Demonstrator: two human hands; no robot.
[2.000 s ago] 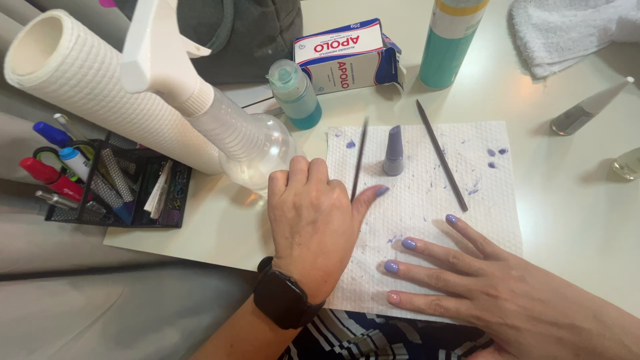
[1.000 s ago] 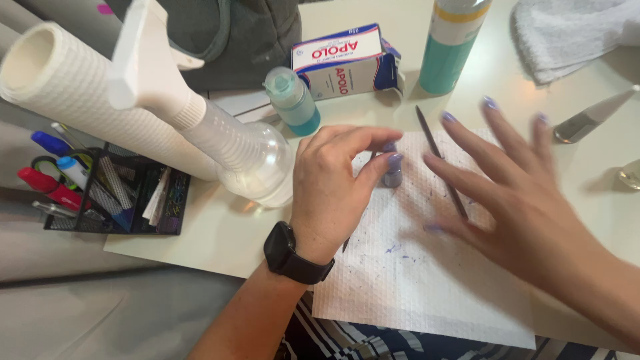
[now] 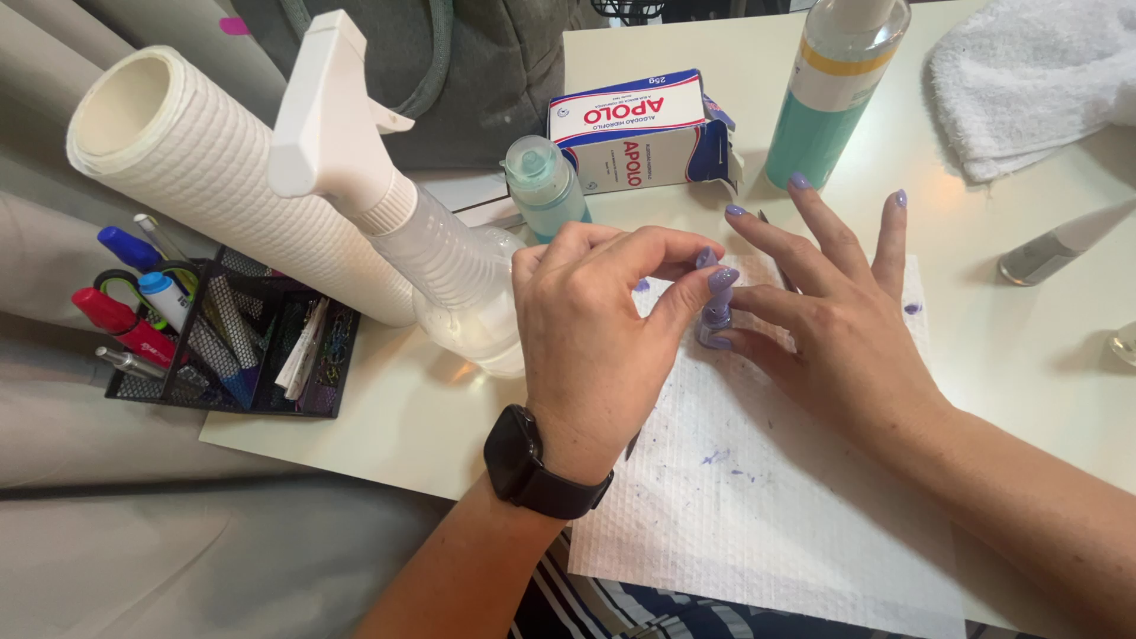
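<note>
My left hand (image 3: 603,311), with a black watch (image 3: 537,461) on its wrist, pinches the purple cap of a small nail polish bottle (image 3: 715,317) between thumb and forefinger. Thumb and a finger of my right hand (image 3: 825,328) hold the bottle's lower part; its other fingers are spread. The nails that show bear purple polish. Beneath both hands lies a white paper towel (image 3: 763,532) with purple smears. A thin dark stick (image 3: 781,266) shows partly behind my right fingers, and the tip of another dark tool (image 3: 632,444) shows beside my left wrist.
On the left stand a spray bottle (image 3: 444,257), a paper towel roll (image 3: 240,186) and a black mesh organizer (image 3: 302,404) with pens. Farther back are a cotton box (image 3: 635,169), a small teal bottle (image 3: 546,200) and a tall teal bottle (image 3: 821,124). A white towel (image 3: 1021,80) and a clear-based bottle (image 3: 1038,257) lie right.
My left hand has moved up and right onto the polish cap. My right hand, flat on the paper towel two seconds ago, has risen to the bottle and taken hold of it.
</note>
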